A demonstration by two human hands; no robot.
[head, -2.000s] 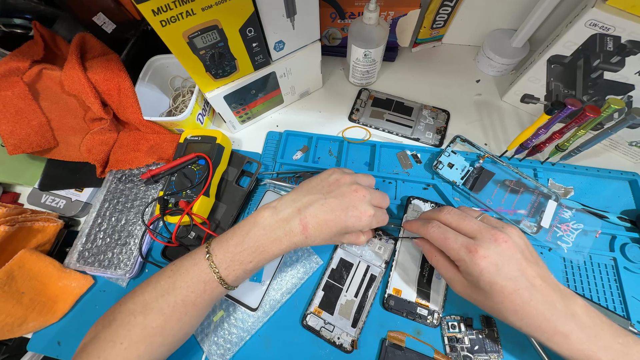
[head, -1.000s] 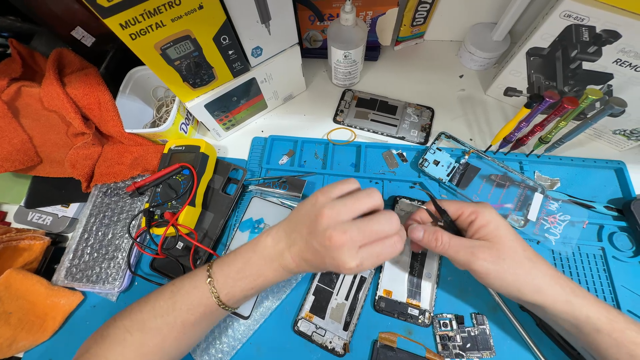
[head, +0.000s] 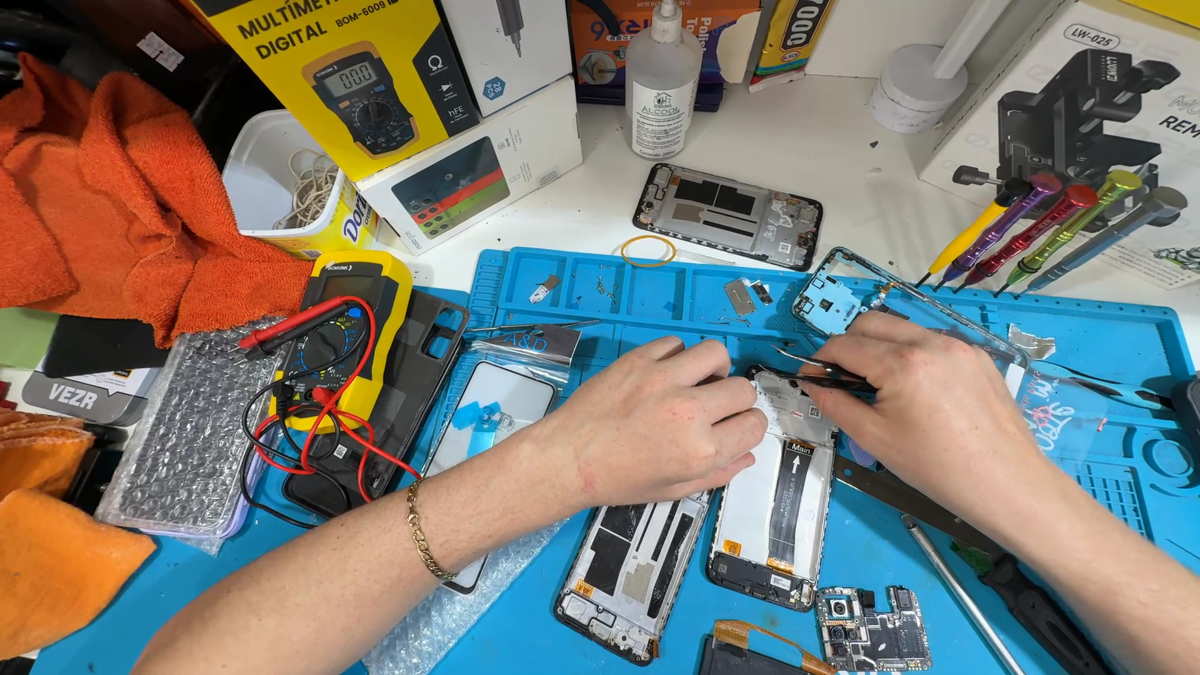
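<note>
My right hand (head: 914,380) grips black tweezers (head: 839,373), their tips pointing left over the top end of an opened phone with a ribbon cable (head: 797,506). Close beside them on the left, my left hand (head: 666,422) has curled fingers above the top of a second phone frame (head: 637,572); whether it holds anything small is hidden. Below the phones on the blue silicone mat (head: 525,637) are a phone logic board (head: 872,628) and a battery with an orange flex cable (head: 759,652). A metal spudger-like rod (head: 961,591) lies right of the board.
A yellow multimeter (head: 352,347) with red and black leads sits left, near bubble wrap (head: 187,441). A third phone frame (head: 729,216), an alcohol bottle (head: 663,89) and boxes stand behind. Several screwdrivers (head: 1050,225) and a clear phone cover (head: 937,319) are at the right.
The tweezers in my right hand have swung to point left, near my left hand. My left hand has stayed near the tops of the phones.
</note>
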